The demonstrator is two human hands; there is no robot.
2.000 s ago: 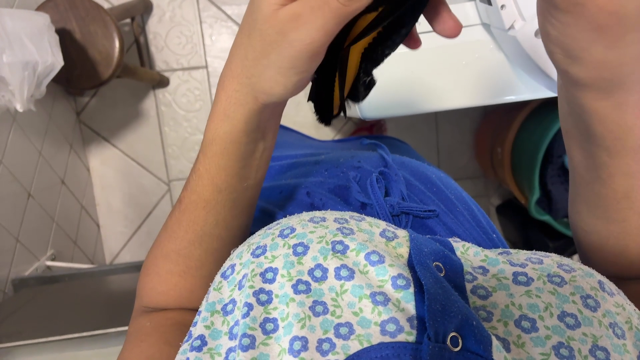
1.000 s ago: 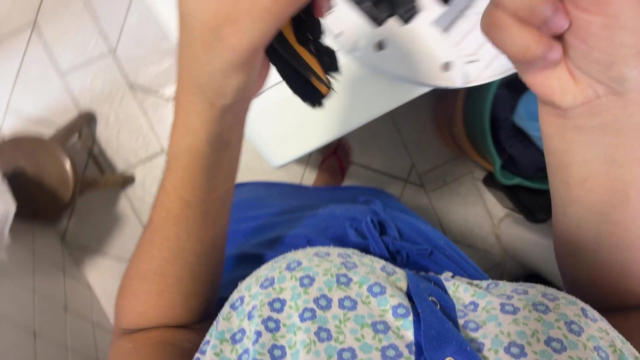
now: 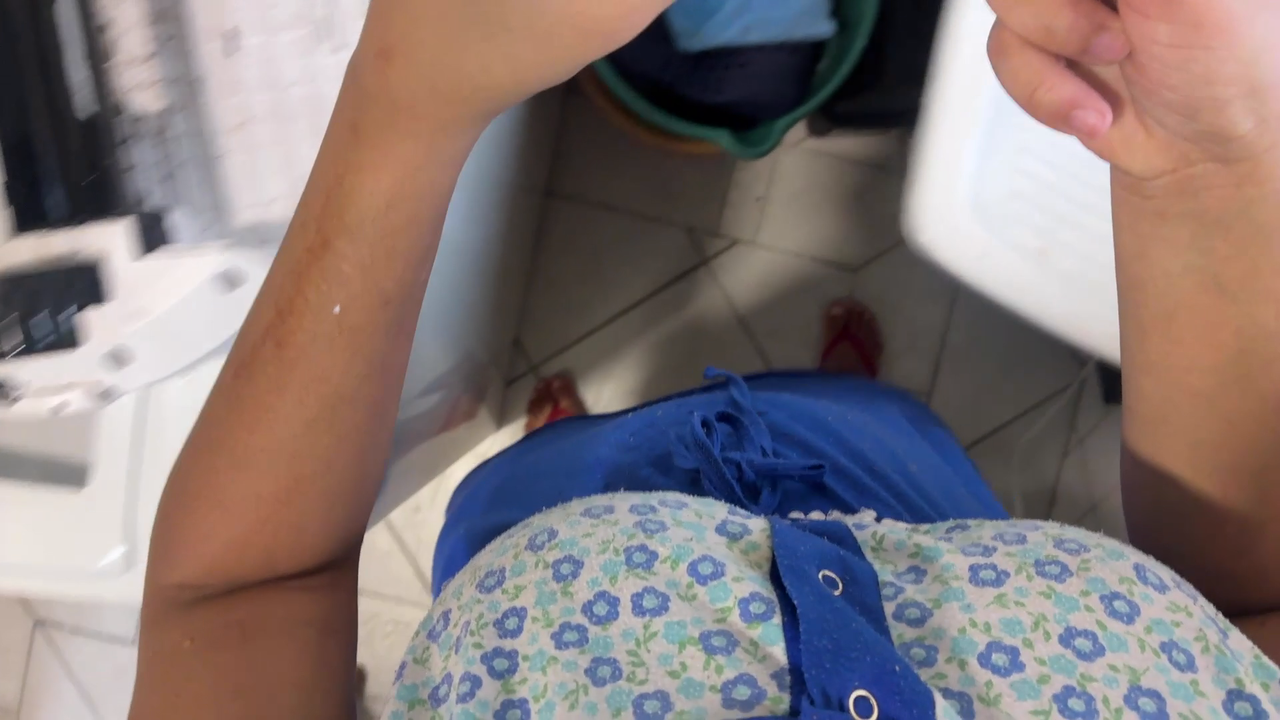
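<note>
My left hand point(image 3: 510, 50) is raised at the top edge, its fingers cut off by the frame, so what it holds is hidden. Below and right of it stands a green basin point(image 3: 755, 135) with dark and light blue cloth point(image 3: 750, 25) inside. My right hand point(image 3: 1190, 80) is at the top right corner with curled fingers, partly out of view; whether something is in it cannot be told. A white rounded surface point(image 3: 1000, 230) lies beneath and left of my right hand.
On the left is a white appliance point(image 3: 70, 530) with a blurred white curved plastic part point(image 3: 180, 320) and dark items point(image 3: 50, 300) on it. Tiled floor point(image 3: 640, 270) shows between the appliance and the white surface on the right, with my feet in red sandals point(image 3: 850, 340).
The view has swung to the right, and the wooden stool has left it. The black and orange item seen earlier at my left hand is out of sight.
</note>
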